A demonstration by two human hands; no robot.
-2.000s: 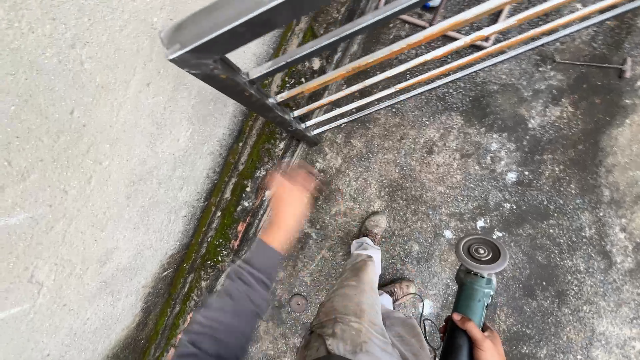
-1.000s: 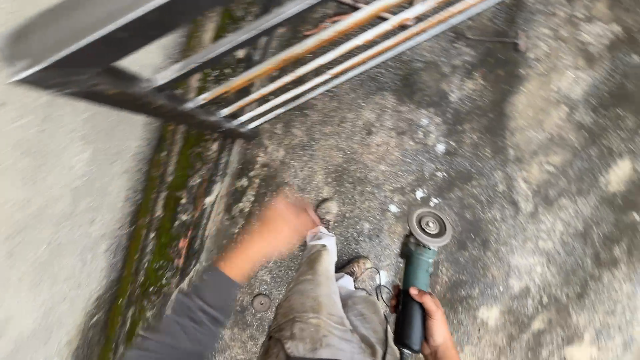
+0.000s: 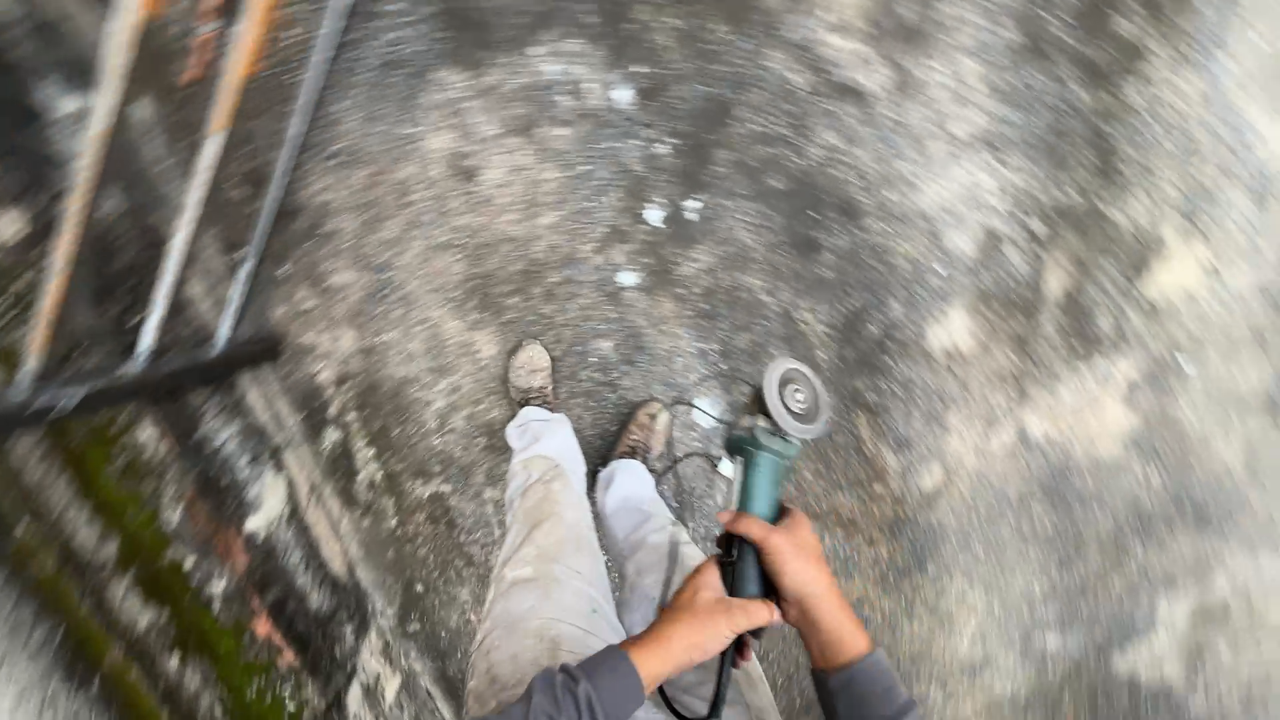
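An angle grinder (image 3: 762,480) with a green body and black handle is at the lower right, its grey disc (image 3: 797,397) pointing up and away from me. My right hand (image 3: 790,560) is closed around the handle just behind the green body. My left hand (image 3: 705,610) grips the rear end of the same handle, its thumb lying across it. A dark power cord (image 3: 722,685) runs down from the grinder's rear. Whether the disc is spinning cannot be told.
Part of a metal frame with rusty bars (image 3: 190,250) stands at the upper left. Below it runs a mossy ledge (image 3: 150,560). My shoes (image 3: 530,375) are on a stained concrete floor (image 3: 480,200) with white specks. A loop of cord lies beside my right shoe.
My left hand, earlier empty and away from the tool, has moved right and now holds the grinder's handle. The view has swung right, away from the metal frame.
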